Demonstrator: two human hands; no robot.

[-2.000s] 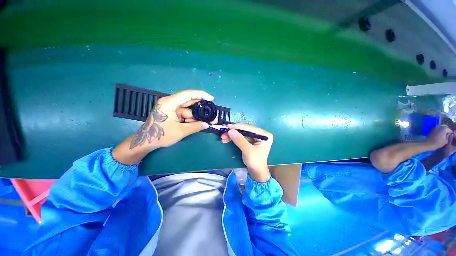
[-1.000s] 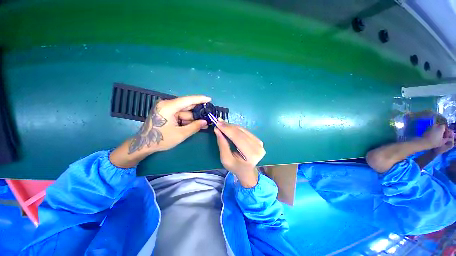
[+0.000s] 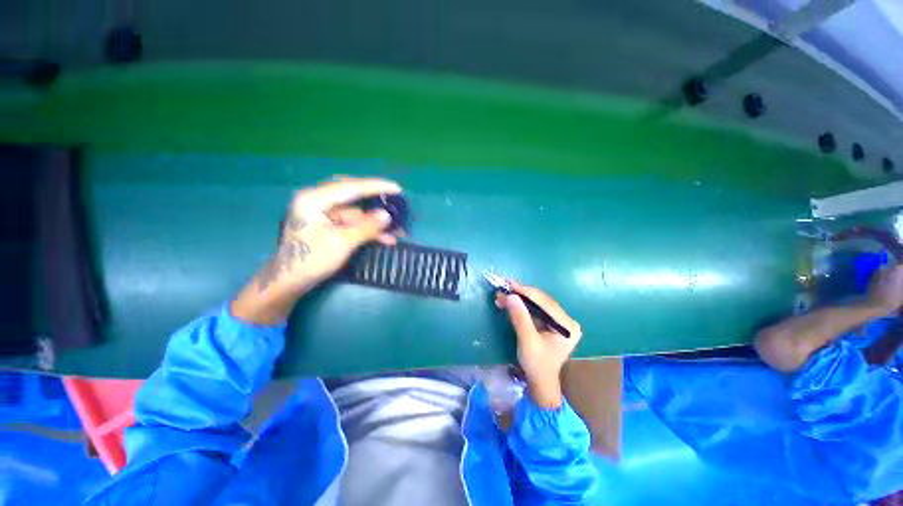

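Observation:
My left hand (image 3: pixel 332 232) holds a round black housing (image 3: pixel 393 211) between thumb and fingers, above and behind the tray; both are blurred. My right hand (image 3: pixel 540 331) holds the tweezers (image 3: pixel 535 312) like a pen, their bright silver tips apart and just right of the tray's end, over the green bench. The slotted black tray (image 3: pixel 411 271) lies on the bench between my hands. Its left end is hidden by my left hand and wrist. I cannot tell whether the tips hold a part.
Dark slabs (image 3: pixel 50 247) lie at the far left. Several black round units stand on the far band, one at upper left (image 3: pixel 124 44) and others at upper right (image 3: pixel 753 105). A red-pink bin (image 3: pixel 99 415) and brown cardboard (image 3: pixel 596 400) are below the bench edge. Another person's forearm (image 3: pixel 827 331) is at right.
The view has shifted. My right hand has drawn the tweezers away from the housing, to the right. My left hand has lifted the housing away from the tray, and more of the tray's right part shows.

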